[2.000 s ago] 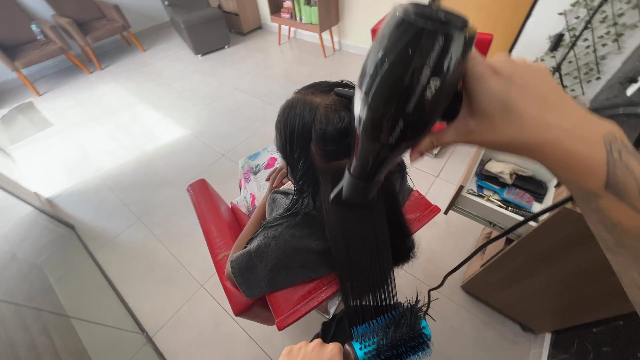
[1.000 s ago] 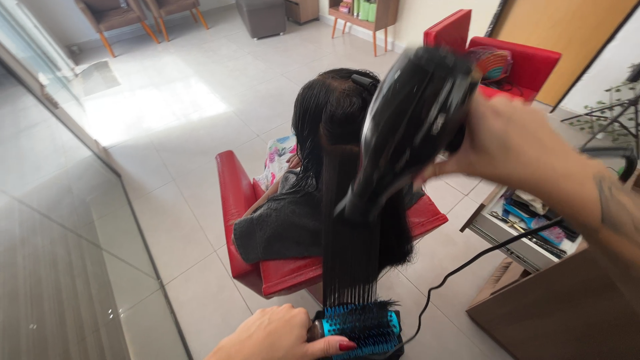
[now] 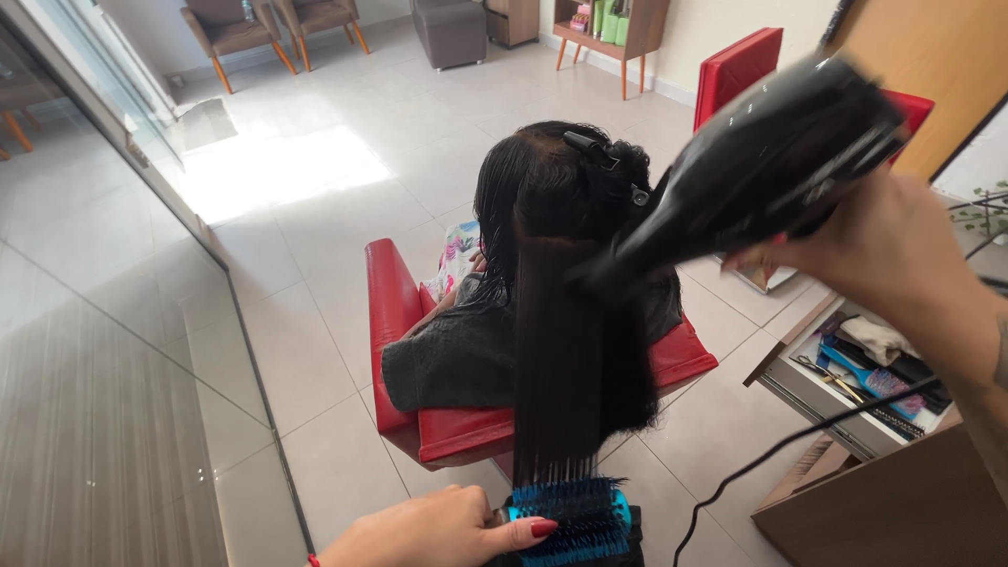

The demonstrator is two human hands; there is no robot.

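Observation:
A seated person's long dark hair (image 3: 559,339) hangs in a straight, stretched section down to a blue round brush (image 3: 575,520) at the bottom of the view. My left hand (image 3: 441,528) grips the brush by its handle, thumb resting near the bristles. A black hair dryer (image 3: 772,157) is in my right hand (image 3: 874,244), its nozzle angled down-left at the upper part of the section. Black hair clips (image 3: 587,148) hold other hair up on the crown. A dark towel or cape (image 3: 449,358) covers the person's shoulders.
The person sits in a red salon chair (image 3: 394,315). The dryer's cord (image 3: 756,461) loops past an open drawer (image 3: 819,402) with brushes and scissors at right. A glass panel (image 3: 118,354) stands at left. Beyond are another red chair (image 3: 732,67), a shelf (image 3: 614,47) and brown armchairs (image 3: 236,31).
The dryer has swung from steeply upright to a flatter slant, its body now farther right of the head, uncovering the clips. My left hand still holds the brush at the lower hair. The view has shifted.

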